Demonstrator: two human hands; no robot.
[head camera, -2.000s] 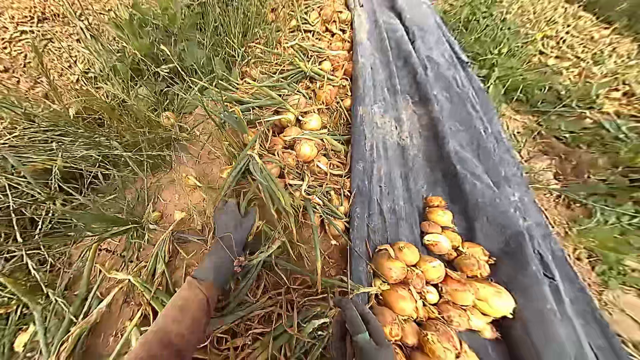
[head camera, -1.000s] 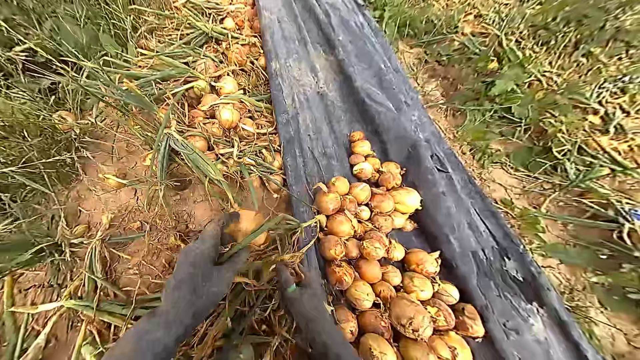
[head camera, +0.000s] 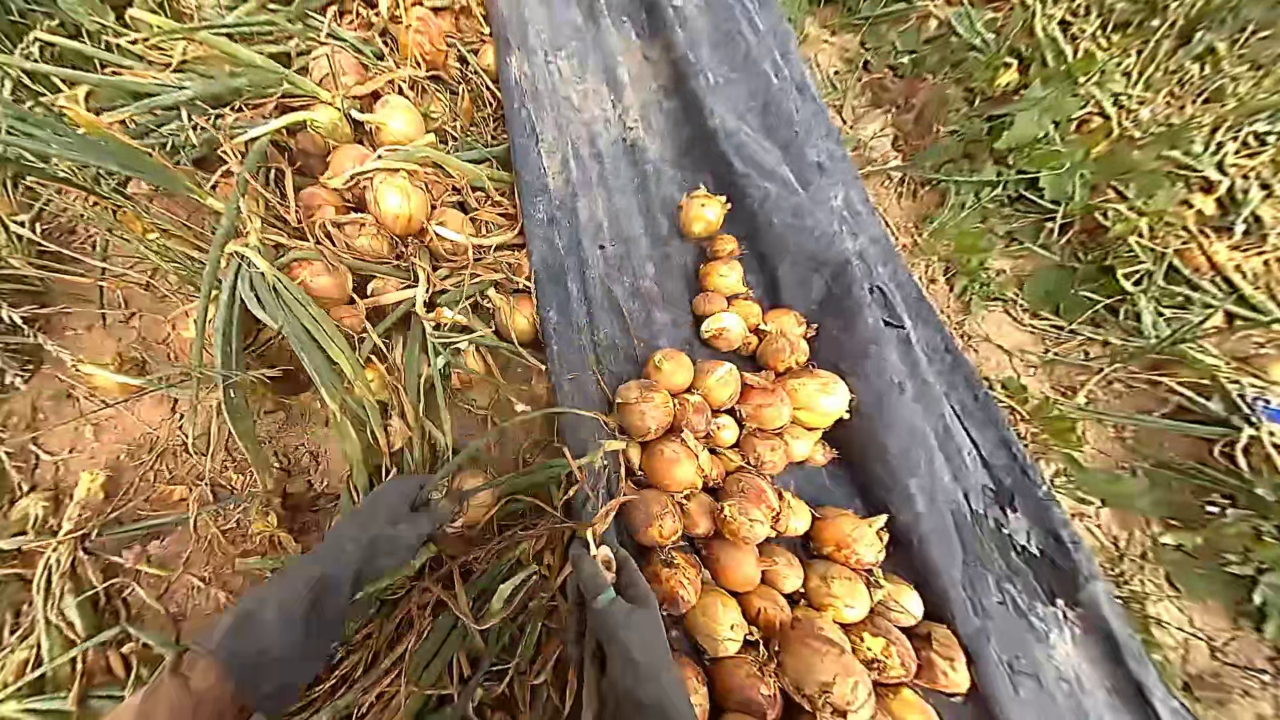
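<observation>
My left hand (head camera: 375, 545), in a dark grey glove, is closed around an onion (head camera: 472, 497) with green leaves, at the lower left of the view. My right hand (head camera: 625, 625), gloved alike, lies at the near left edge of the black ground sheet (head camera: 610, 200); its thumb and fingers are close together by a dry onion stem, and whether they grip it is unclear. Right beside it, a pile of yellow onions (head camera: 735, 565) without leaves rests on the sheet and narrows to a line of small onions at its far end.
Onions with their leaves (head camera: 398, 203) lie on the soil at the upper left. Cut or pulled leaves (head camera: 470, 630) are heaped between my hands. Green weeds (head camera: 1060, 150) and dry soil border the sheet on the right.
An onion now lies at the far tip of the pile, beyond where the pile ended one second ago. My left hand holds an onion; two seconds ago it was among the leaves.
</observation>
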